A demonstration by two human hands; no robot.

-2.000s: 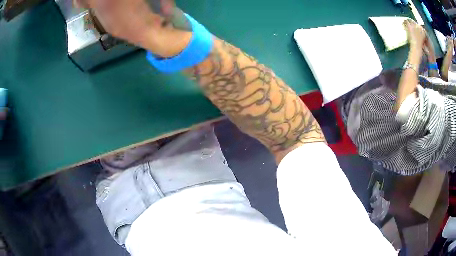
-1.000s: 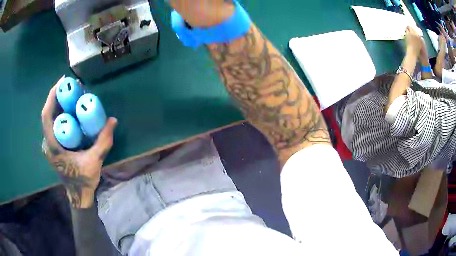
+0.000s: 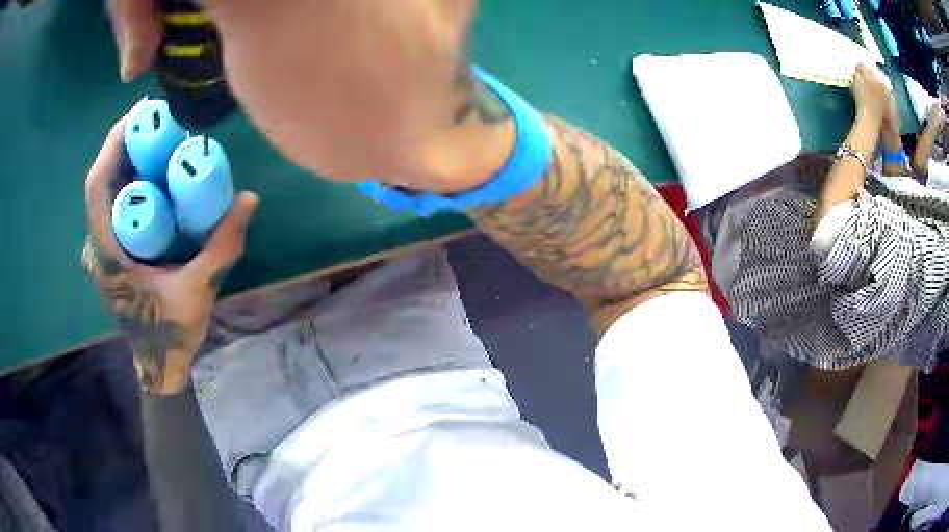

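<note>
My left hand point(image 3: 172, 296) holds three light-blue housings point(image 3: 201, 187) upright in a cluster at the left, rounded slotted ends up. My right hand point(image 3: 333, 83) is large and blurred at the top, closed around the electric screwdriver point(image 3: 189, 57). Only its black grip with yellow stripes shows. Its thin dark bit point(image 3: 205, 141) points down at the top of the right-hand housing. Whether the bit touches it, and any screw, I cannot tell.
The green bench point(image 3: 312, 229) has its front edge below my hands. A white pad point(image 3: 718, 120) lies at the bench edge, right. A person in a striped top point(image 3: 822, 260) sits at the right, near cardboard boxes point(image 3: 879, 405).
My right hand has come down and left with the screwdriver, now over the housings. My left hand has shifted slightly up, still holding the three housings. The off-white box is no longer visible.
</note>
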